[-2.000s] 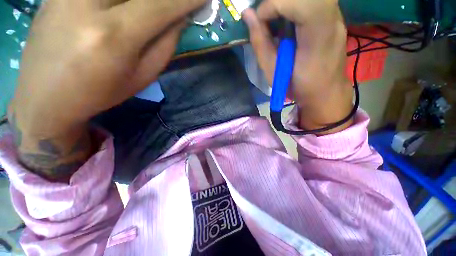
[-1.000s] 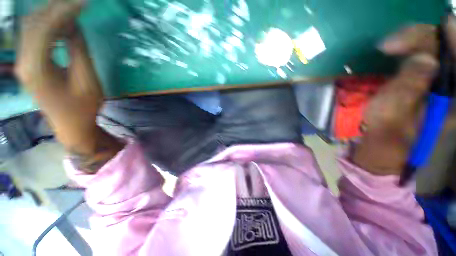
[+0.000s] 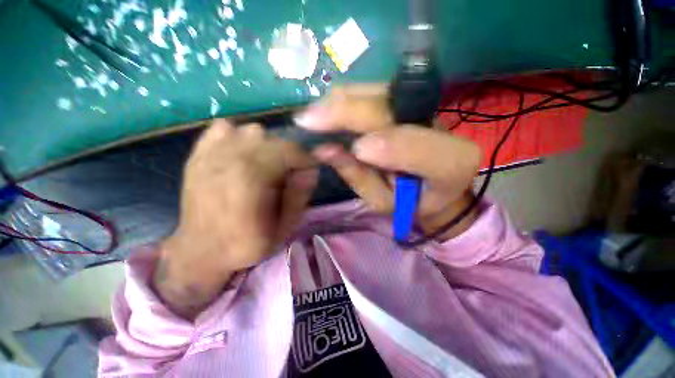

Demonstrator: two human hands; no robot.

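Note:
My left hand (image 3: 237, 192) is blurred, its fingers closed at one end of a small dark part (image 3: 314, 138) held above my lap. My right hand (image 3: 414, 159) has its fingertips at the other end of the part. It also holds a soldering iron with a blue and black handle (image 3: 405, 207), the silver collar pointing away over the mat; the tip is not visible. On the green mat lie a round silver-white disc (image 3: 294, 53) and a square white battery with a yellow edge (image 3: 346, 44), side by side. The part's details are blurred.
Many small white scraps (image 3: 174, 37) are scattered on the mat at the upper left, near dark tweezers (image 3: 89, 40). Black cables (image 3: 570, 92) cross a red tray (image 3: 511, 125) beyond the mat's edge. Red and black leads (image 3: 111, 232) hang at the lower left.
My hands were over the mat, then spread apart; now they are together above my lap with a dark part between them. The disc and battery lie released on the mat.

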